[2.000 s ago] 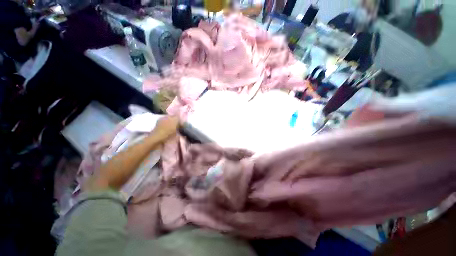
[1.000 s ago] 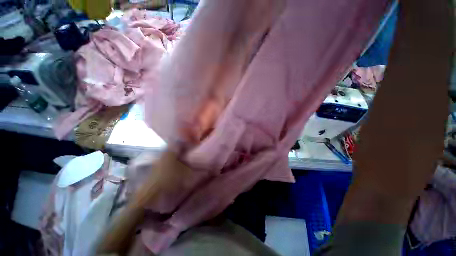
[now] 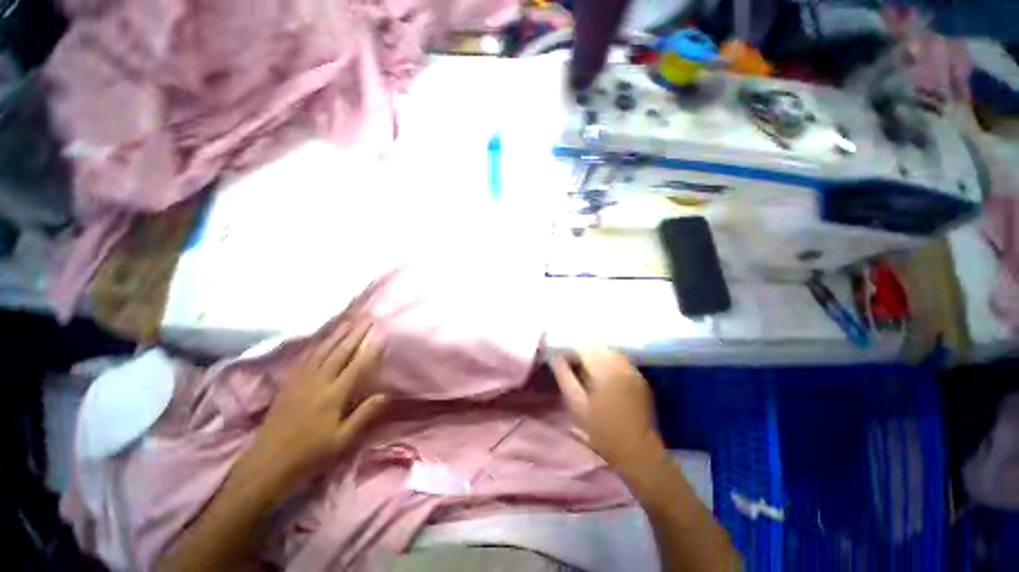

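Note:
The dusty-pink garment piece (image 3: 458, 352) lies over the front edge of the white machine table and hangs down over the lap. My left hand (image 3: 318, 397) rests flat on it with the fingers apart. My right hand (image 3: 609, 404) is at its right edge, with thumb and fingers closed on the cloth; the fingertips are blurred. A small white patch (image 3: 438, 478) shows on the lower pink cloth. The sewing machine (image 3: 771, 168) stands beyond my right hand, its needle area (image 3: 592, 201) partly lost in glare. The cloth is not under the needle.
A pink heap (image 3: 224, 101) lies at the back left. A black smartphone (image 3: 695, 266), blue snips (image 3: 838, 310) and a red item (image 3: 886, 296) lie on the table. A bright blue handle (image 3: 495, 164) is left of the needle. A white rounded piece (image 3: 125, 402) is lower left, a blue crate (image 3: 827, 458) below.
The pink piece, raised high in front of the view a second ago, now lies low at the table edge. Both hands have come down onto it. The view has turned towards the machine.

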